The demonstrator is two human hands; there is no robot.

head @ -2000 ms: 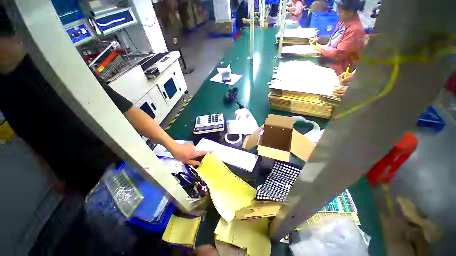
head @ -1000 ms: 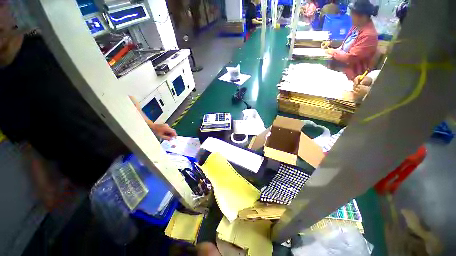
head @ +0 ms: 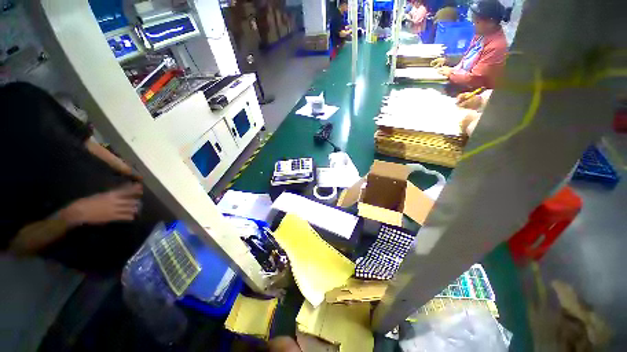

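Note:
No task thing is seen in my hands. A small blurred patch of skin, apparently my left hand [head: 282, 344], shows at the bottom edge, mostly cut off; its fingers and any hold are hidden. My right hand is out of view. Nearest in front lie a curled yellow paper [head: 309, 258], a long white box or sheet [head: 316, 214], a small open brown carton [head: 382, 194] with flaps out, and a black-and-white checked sheet [head: 385, 253]. A yellow card [head: 251, 315] lies at the lower left of the curled paper.
A white post [head: 137, 148] and grey post [head: 474, 172] frame the green bench [head: 285, 141]. A person in black [head: 55, 172] stands left beside a blue crate [head: 213, 278]. Cardboard stacks [head: 419, 141] and other workers are farther back. A red stool [head: 546, 223] stands right.
The person in black has drawn their hand back from the yellow paper and papers on the bench, to the left of the white post. The view has shifted slightly.

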